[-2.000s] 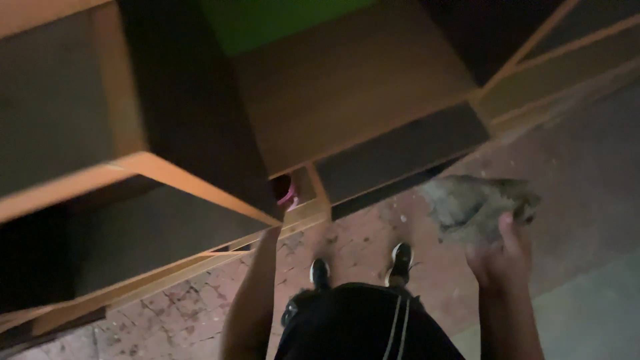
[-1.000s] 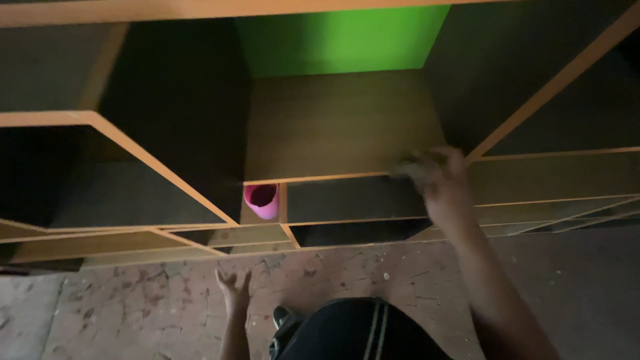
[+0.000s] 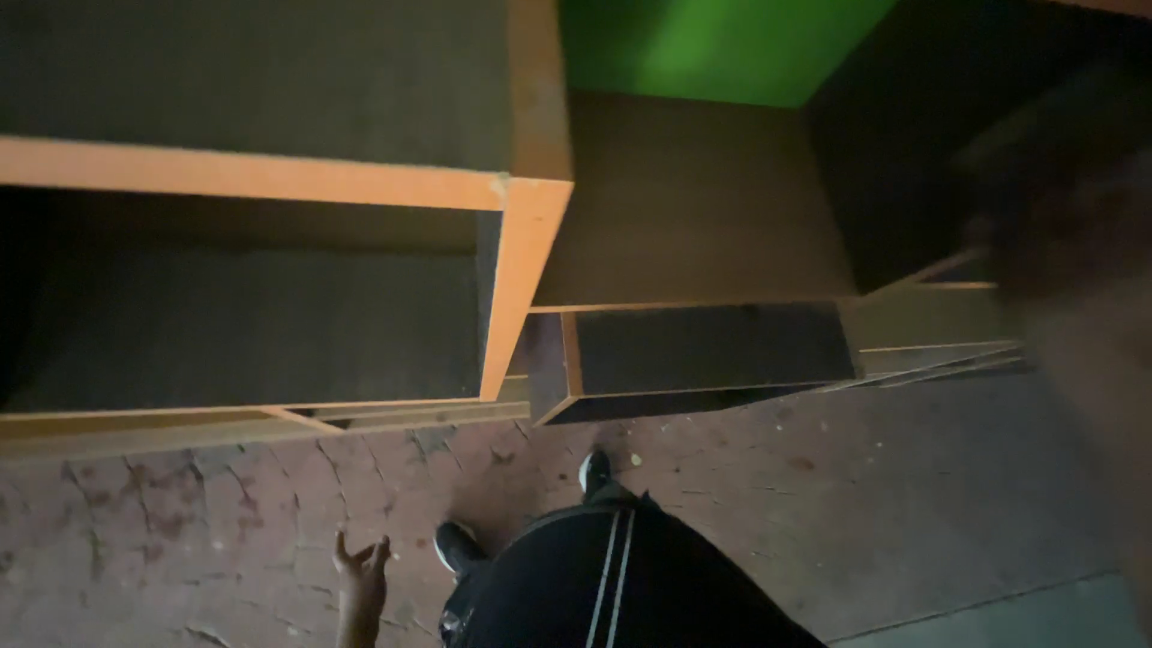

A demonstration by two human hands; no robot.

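Note:
My left hand hangs low over the paved floor with its fingers apart and nothing in them. At the right edge my right hand is a dark blur in front of the shelving; whether it holds the cloth cannot be told. Facing me is a wooden shelf unit with dark inner boards and orange-toned edges. Its middle compartment has a brown board and a green back panel.
Cracked reddish paving runs below the shelves. My shoes stand close to the unit's base. A protruding shelf corner is at upper centre, and lower compartments extend rightward.
My right hand has moved from the middle compartment's front edge to the right side of the view. The pink cup seen earlier in a small compartment no longer shows. The view has shifted.

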